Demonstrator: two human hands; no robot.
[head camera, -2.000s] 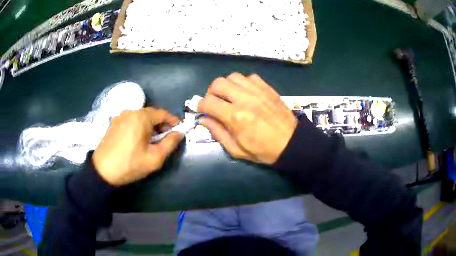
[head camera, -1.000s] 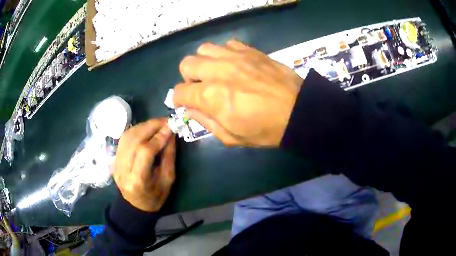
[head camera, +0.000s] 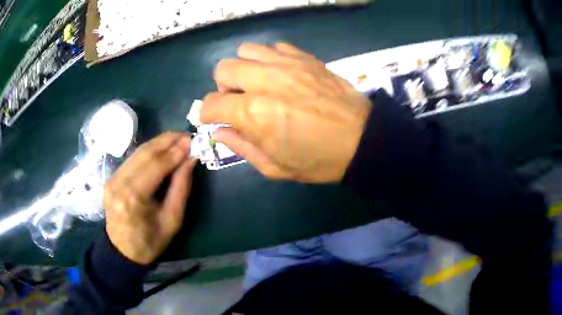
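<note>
An open white power strip housing (head camera: 431, 80) lies slanted on the dark green bench, its far end up to the right. My right hand (head camera: 286, 117) covers its middle, fingertips at the cord end, where a white part and a green spot show. My left hand (head camera: 148, 194) pinches at the left tip of the strip, where the power cord enters; what exactly lies between its fingertips is hidden. The white plug (head camera: 111, 129) and coiled cord in a clear plastic bag (head camera: 74, 194) lie left of my left hand.
A cardboard parts tray (head camera: 91, 42) heaped with tiny white pieces (head camera: 160, 18) stands at the back. Another open strip (head camera: 44, 64) lies at the upper left. The bench's front edge (head camera: 215, 253) runs before my legs (head camera: 339, 249).
Since two seconds ago, the strip has gone from level to slanted in view, and both hands have closed in at its cord end. Since one second ago, the view has shifted slightly.
</note>
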